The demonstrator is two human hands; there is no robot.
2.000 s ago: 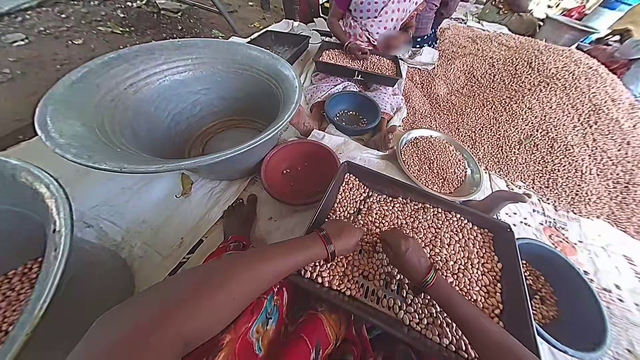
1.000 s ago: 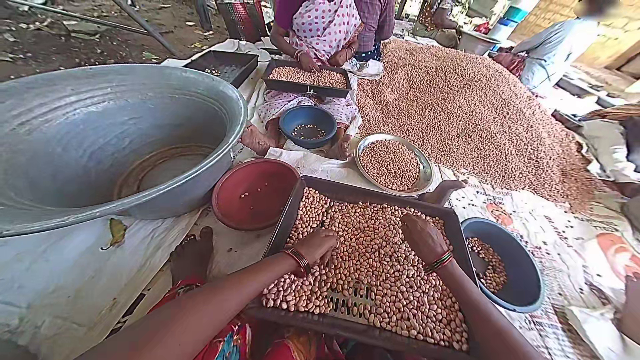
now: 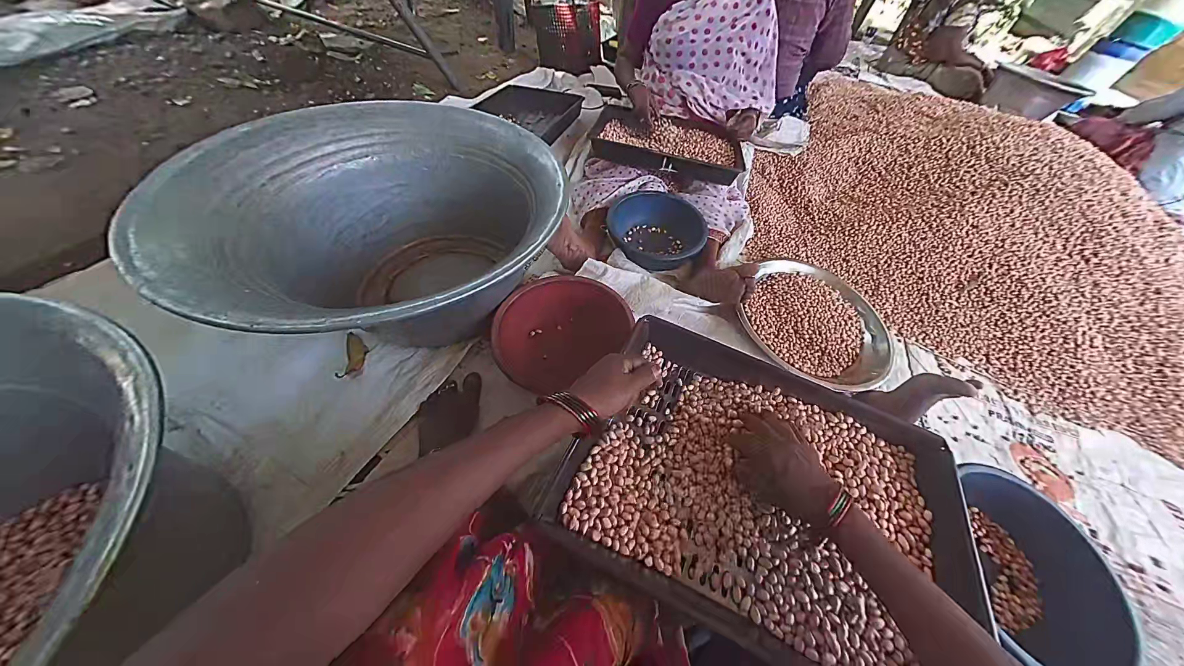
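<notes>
A dark slotted plastic tray of shelled peanuts lies tilted before me. My left hand is at its upper left side, fingers bunched close to the rim; whether a nut is between them cannot be told. Among the nuts near the middle rests my right hand, its fingers spread and partly sunk in them. Just beyond my left hand is a red bowl with a few small pieces inside. Behind the tray stands a steel plate of peanuts, and to its right a blue tub partly filled with nuts.
A large metal basin stands at left, another basin with nuts nearer. Across from me a person sits with hands at a black tray of nuts, a blue bowl in front. A big peanut heap spreads at right.
My left hand has moved from the nuts to the tray's upper left side. My right hand has come further in toward the tray's middle. The view has swung about.
</notes>
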